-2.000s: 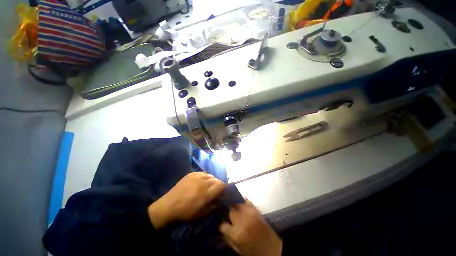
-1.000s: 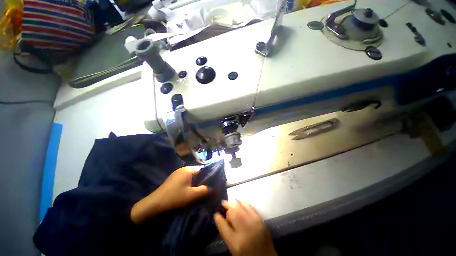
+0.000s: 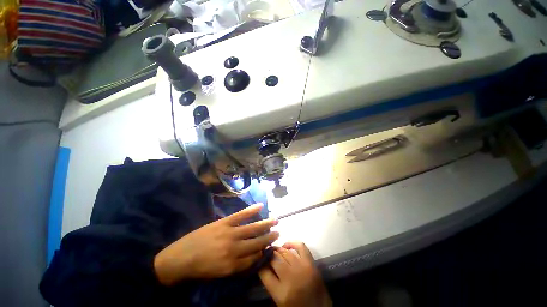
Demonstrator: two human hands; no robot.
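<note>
The dark navy garment (image 3: pixel 141 210) lies heaped left of the needle area, and its edge runs under the glare at the left end of the white sewing machine head (image 3: pixel 258 102). My left hand (image 3: pixel 216 249) lies on the cloth with its fingers stretched toward the right, just in front of the machine's needle area. My right hand (image 3: pixel 295 277) is at the front edge of the bed and pinches a bunched bit of the navy cloth. The fingertips of both hands are close together. The presser foot and needle are lost in the bright glare.
Tweezers or snips (image 3: pixel 378 149) lie on the machine bed under the arm. Behind the head are white strips (image 3: pixel 225 18), a dark green case (image 3: pixel 117 66) and a striped bag (image 3: pixel 57 30). A blue strip (image 3: pixel 59 198) runs along the table's left side.
My left hand has gone from pinching the cloth edge to lying flatter on it, fingers extended. My right hand has closed on cloth nearby. The view has shifted slightly.
</note>
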